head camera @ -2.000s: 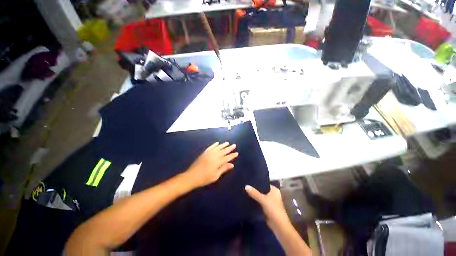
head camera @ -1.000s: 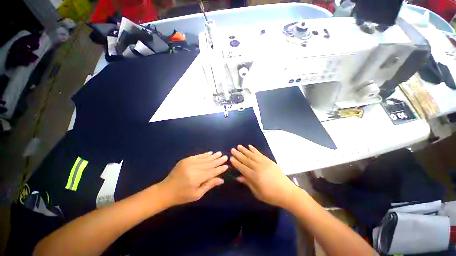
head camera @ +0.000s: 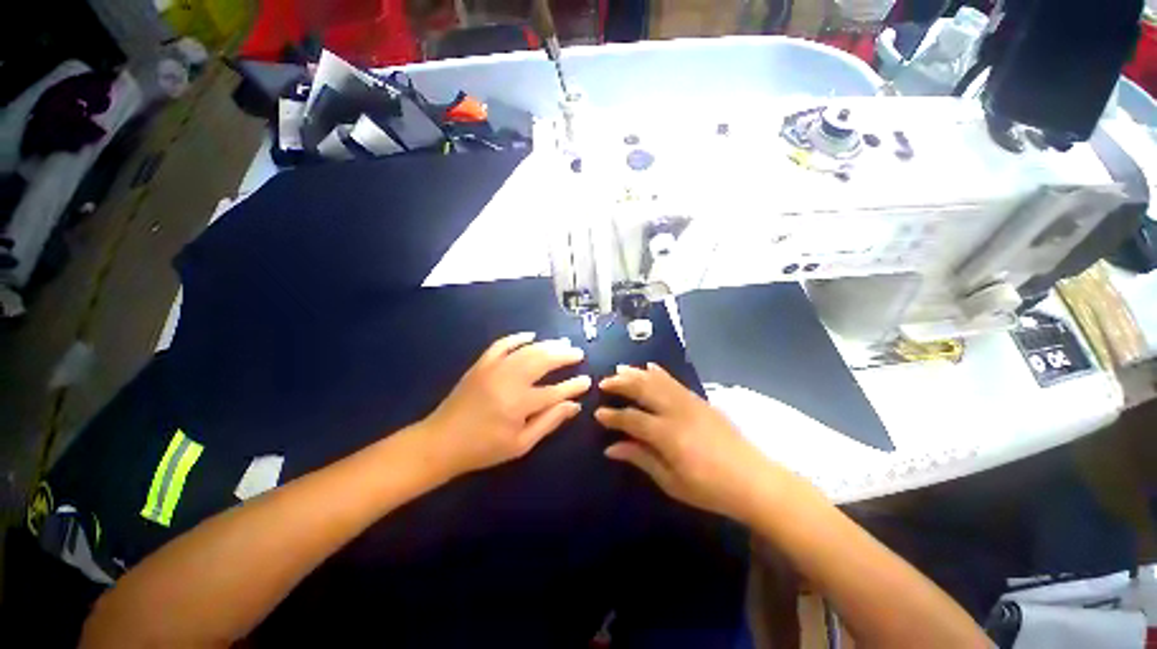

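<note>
A navy garment panel lies over the table and under the presser foot of the white sewing machine. My left hand lies flat on the panel, left of and below the needle, fingers apart. My right hand rests on the panel below the foot, fingers slightly spread and bent. Neither hand grips the cloth. A dark pointed cut piece lies right of the needle, partly under the machine arm. Reflective tape shows on dark cloth at lower left.
Fabric scraps are heaped at the back left, before the pale blue trough. A black control panel and a small yellow-gold metal tool lie at the right. Folded grey cloth is at lower right.
The panel's upper edge has passed further beneath the foot since a second ago. Both hands are closer to the needle. Earlier, my right hand was at the panel's right edge. The camera view has shifted.
</note>
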